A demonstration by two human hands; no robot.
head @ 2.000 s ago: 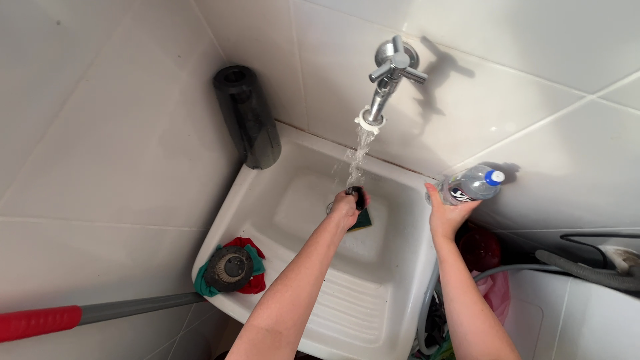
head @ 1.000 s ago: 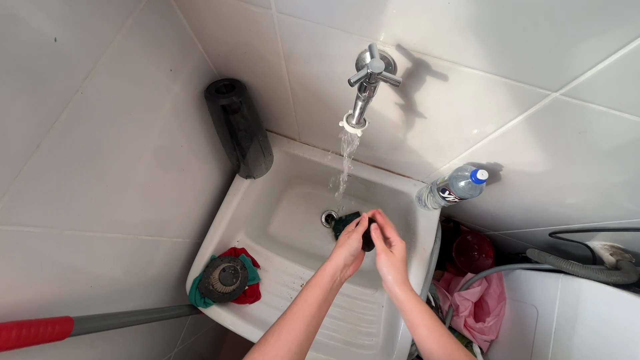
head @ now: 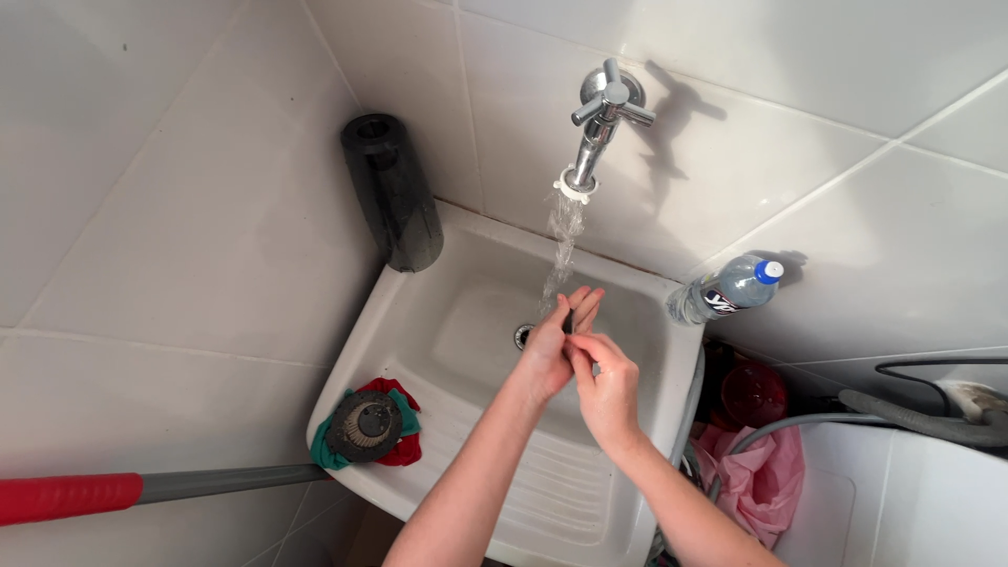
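Water runs from the chrome wall tap (head: 602, 118) into the white laundry sink (head: 472, 307). Just beside the stream, my left hand (head: 551, 350) is turned palm up, with a small dark object (head: 568, 323) held in it, mostly hidden by the fingers. The fingertips of my right hand (head: 606, 378) pinch at the near end of that object; what it is I cannot tell. The metal drain (head: 523, 337) shows left of my left hand. On the sink's right back corner stands a clear detergent bottle (head: 728, 291) with a blue and white cap.
A dark translucent cylinder (head: 394, 193) stands at the sink's left back corner. A dusty round filter (head: 365, 425) rests on red and green cloths (head: 405, 449) at the left rim. A red-gripped pole (head: 71, 496) lies left; pink cloth (head: 748, 480) and a grey hose (head: 803, 419) are right.
My right hand was at the bottle two seconds ago and has moved left to join my left hand. The dark, green-edged thing seen earlier in my left hand is now mostly out of sight.
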